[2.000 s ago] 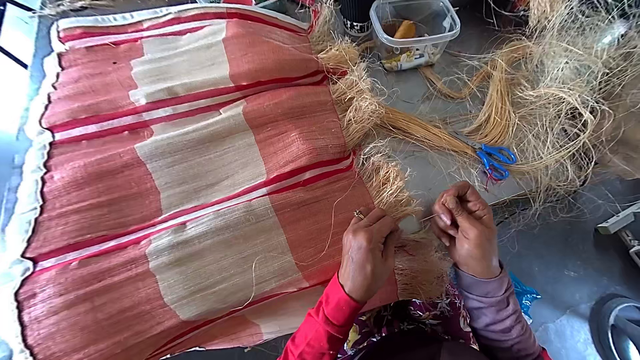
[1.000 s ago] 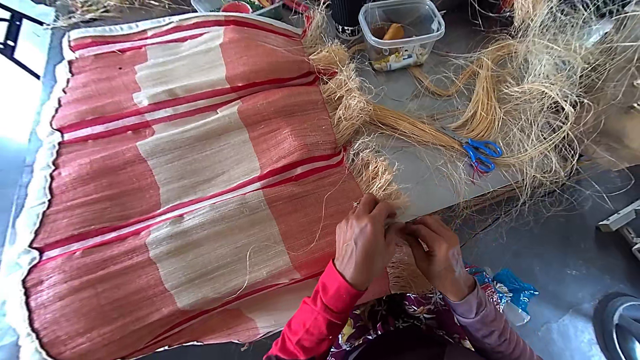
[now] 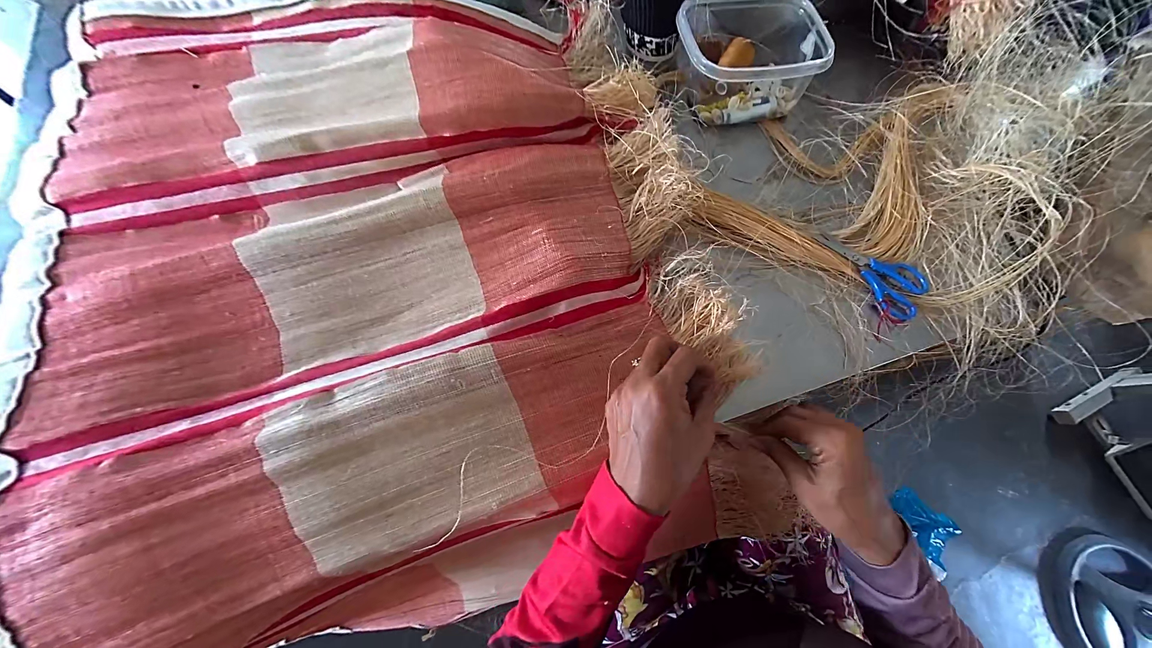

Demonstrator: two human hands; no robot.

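Note:
A woven fibre cloth in dull red and beige, with bright red and white stripes, spreads over the table, its right edge ending in a pale frayed fringe. My left hand, in a red sleeve, pinches the fringed edge with bent fingers. Close on its right, my right hand, in a mauve sleeve, has its fingertips on the fringe strands below the table corner. What lies between the fingertips is too small to make out. A loose thin thread curls across the cloth.
Blue-handled scissors lie on a bundle of straw-coloured fibres. Behind stands a clear plastic tub with small items, beside a dark cup. Tangled fibres cover the table's right part. A wheel and metal frame are at lower right.
Two seconds ago my right hand was raised apart from the left, fingertips pinched together; it has since come down to the fringe beside my left hand.

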